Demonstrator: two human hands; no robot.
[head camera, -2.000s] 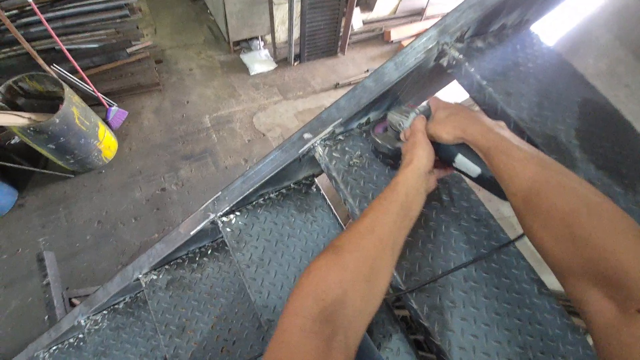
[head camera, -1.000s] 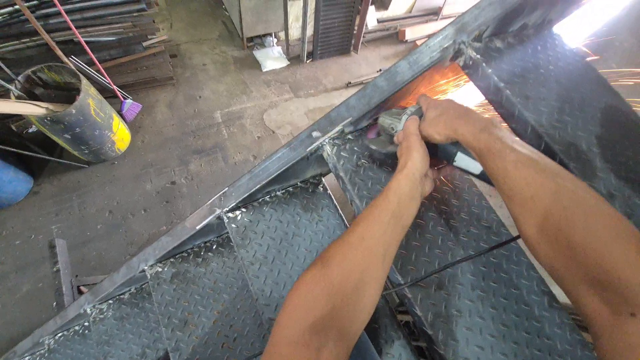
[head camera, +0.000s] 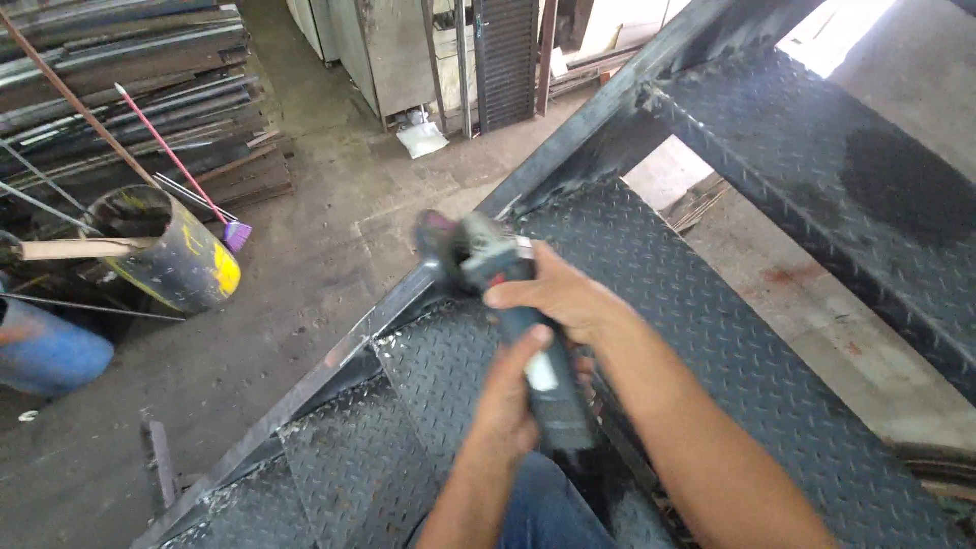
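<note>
Both my hands are closed around an angle grinder (head camera: 545, 374), blurred by motion. My right hand (head camera: 568, 293) wraps the front of its body just behind the gear head, and my left hand (head camera: 515, 389) grips the rear body lower down. The grinder's disc and guard, at its upper left end, are over the steel side stringer (head camera: 358, 343) of a metal staircase; whether the disc touches it I cannot tell. Beneath the tool lie checker-plate steps (head camera: 450, 381), with light debris along their joints with the stringer. My jeans-clad leg shows at the bottom.
A wider checker-plate tread (head camera: 839, 168) rises at the right, with gaps between steps. Down on the floor at left stand a paint-marked drum (head camera: 168, 267) holding long pieces, a blue drum (head camera: 53, 343) and a purple broom (head camera: 236, 235). Stacked metal bars (head camera: 191, 114) lie behind.
Both hands have brought the grinder down and left from the corner by the upper tread to the stringer. Sparks flew one second ago; none show now. The view has shifted.
</note>
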